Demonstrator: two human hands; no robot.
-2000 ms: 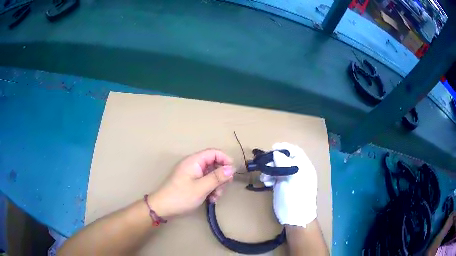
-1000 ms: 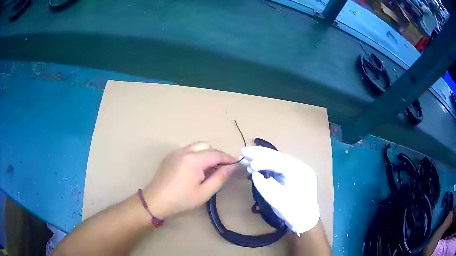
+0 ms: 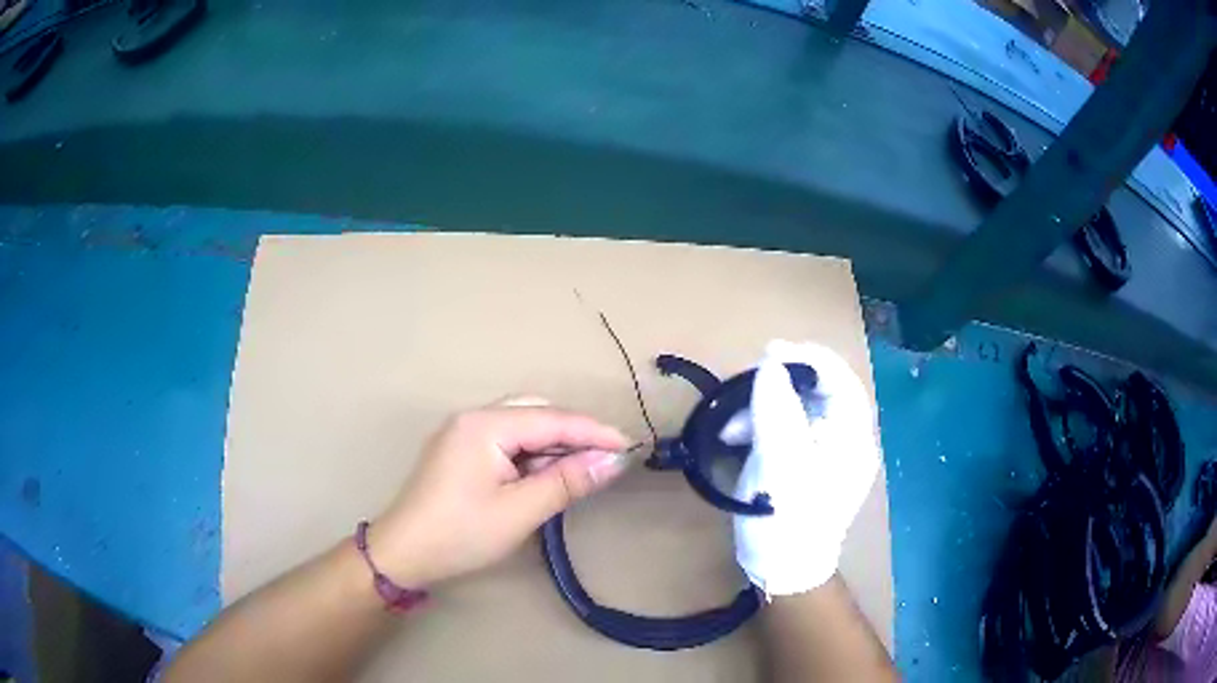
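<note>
My left hand, bare, pinches a thin wire near the yoke's stem, its free part sticking up over the cardboard mat. My right hand, in a white glove, holds a black C-shaped yoke with its stem pointing left at my left fingertips. A black headband curves below, between my hands; its ends are partly hidden by the hands. Another black curved end shows above the held yoke.
A tangled headband pile lies on the blue-green bench at right. Black assemblies lie on the dark green strip ahead, beside a green post. Another person's arm and pink sleeve show at lower right.
My right hand has turned from pinching at the wire beside my left fingertips, and now shows the yoke opened toward the right. My left hand keeps its pinch with little movement.
</note>
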